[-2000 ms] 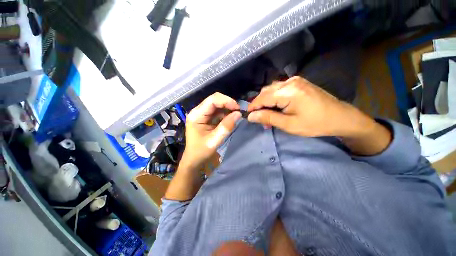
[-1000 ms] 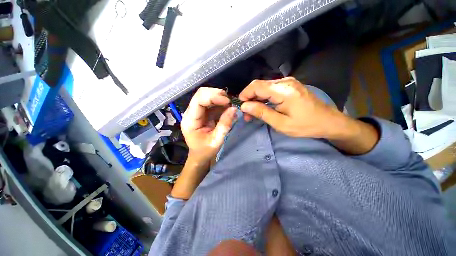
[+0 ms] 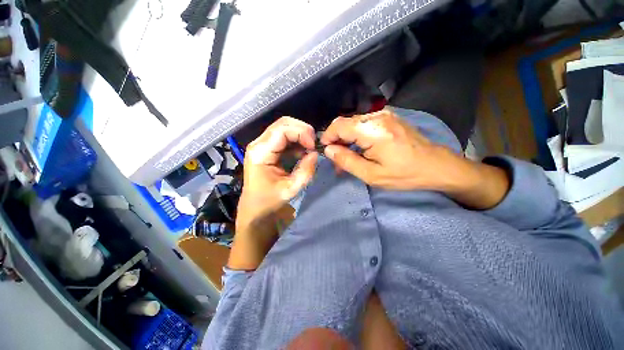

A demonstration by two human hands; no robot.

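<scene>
A tiny dark fabric strip (image 3: 319, 146) shows between the fingertips of both hands, in front of the blue-grey shirt; most of it is hidden by the fingers. My left hand (image 3: 278, 160) pinches it from the left with thumb and forefinger. My right hand (image 3: 383, 150) pinches it from the right, fingertips almost touching those of my left hand. Whether a needle or thread is held is too small to tell. Dark spare strips (image 3: 219, 46) lie on the white table (image 3: 164, 75).
A ruler edge (image 3: 294, 81) runs along the table's front. A long dark fabric piece (image 3: 102, 58) hangs at the table's left side. Below left are a blue basket (image 3: 161, 329) and white bundles (image 3: 83, 251). White and black scraps (image 3: 594, 123) lie in a box at right.
Both hands stay together on the strip and have moved slightly left in view. Less of the strip shows than one second ago. The table items have also shifted left as the view moved.
</scene>
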